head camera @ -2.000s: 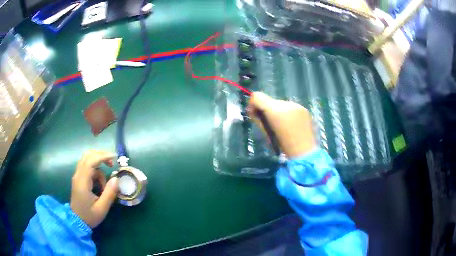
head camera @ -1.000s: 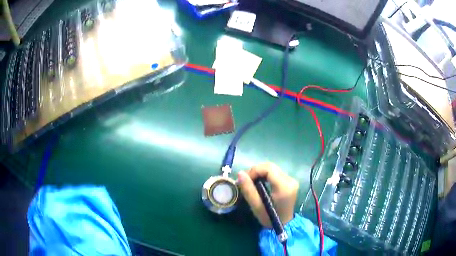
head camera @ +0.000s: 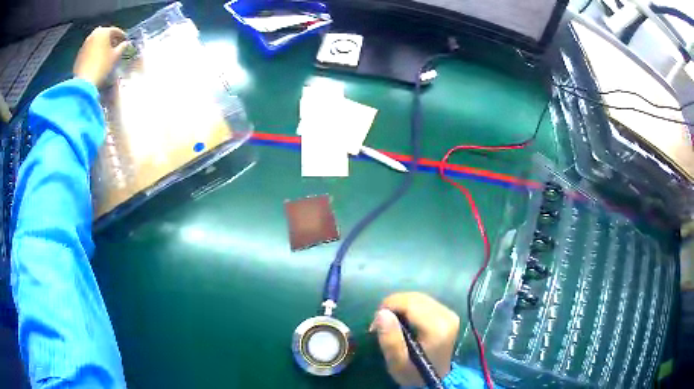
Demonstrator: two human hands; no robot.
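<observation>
The round metal test head (head camera: 323, 346) stands on the green mat with its pale face bare and its dark blue cable (head camera: 377, 205) at the top. My right hand (head camera: 418, 334) holds the black test probe (head camera: 420, 355) just right of the head, not touching it. My left hand (head camera: 99, 57) is over the far end of the left-hand blister tray (head camera: 156, 156), its fingertips beside a small round component (head camera: 128, 52). Whether the fingers grip it cannot be told. The right-hand blister tray (head camera: 601, 281) has several dark components in its left row.
A brown-red square pad (head camera: 311, 222), paper slips (head camera: 325, 133) and a white pen (head camera: 384, 159) lie behind the test head. A blue box (head camera: 278, 26) and a black flat device (head camera: 388, 57) are at the far edge. Red and black leads (head camera: 487, 243) run left of the right tray.
My left hand, out of view one second ago, now reaches the far left tray. My right hand with the probe is a little farther from the test head. The view has shifted.
</observation>
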